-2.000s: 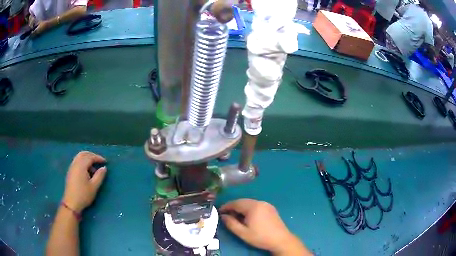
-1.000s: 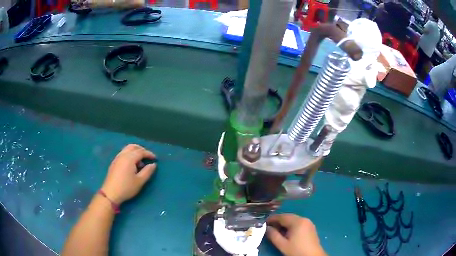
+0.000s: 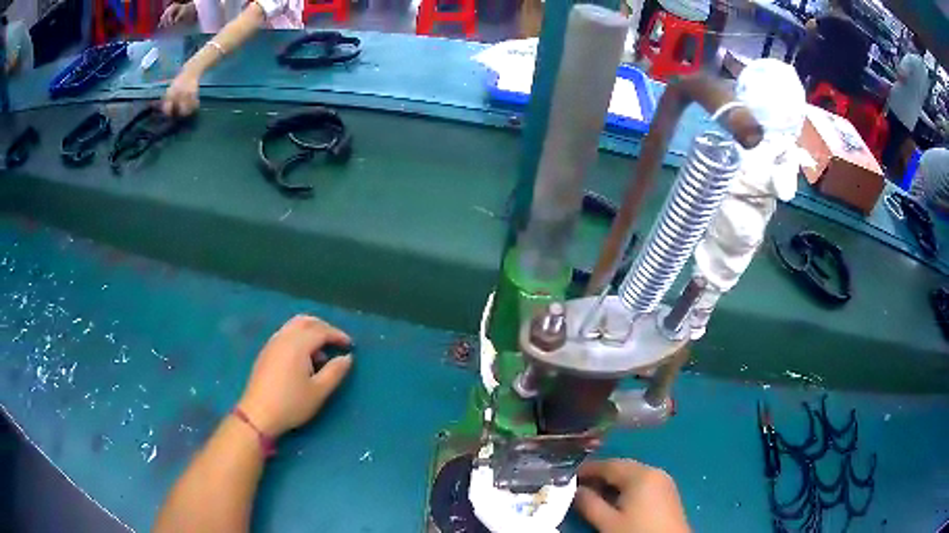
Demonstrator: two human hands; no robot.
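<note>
The green hand press (image 3: 536, 302) stands in front of me, with a silver spring (image 3: 682, 224) and a handle wrapped in white (image 3: 744, 198). Its dark ram (image 3: 541, 461) is over the white nest (image 3: 520, 504). My left hand (image 3: 297, 377) rests on the bench left of the press, thumb and fingers closed around a small black part, mostly hidden. My right hand (image 3: 637, 500) is at the right edge of the nest, cut off by the lower edge. Dark shadow or material shows between its thumb and finger; I cannot tell which.
Thin black strips (image 3: 822, 468) and slim snips (image 3: 770, 442) lie at right. Black headbands (image 3: 304, 151) lie on the green conveyor (image 3: 416, 198) behind the press. Across it are a person's hand (image 3: 182, 96) on a headband, a blue tray (image 3: 635, 96) and a cardboard box (image 3: 845, 167).
The view has turned left, so the press and both hands appear farther right. Another person's arm now reaches to a headband at the upper left. My hands keep about the same pose.
</note>
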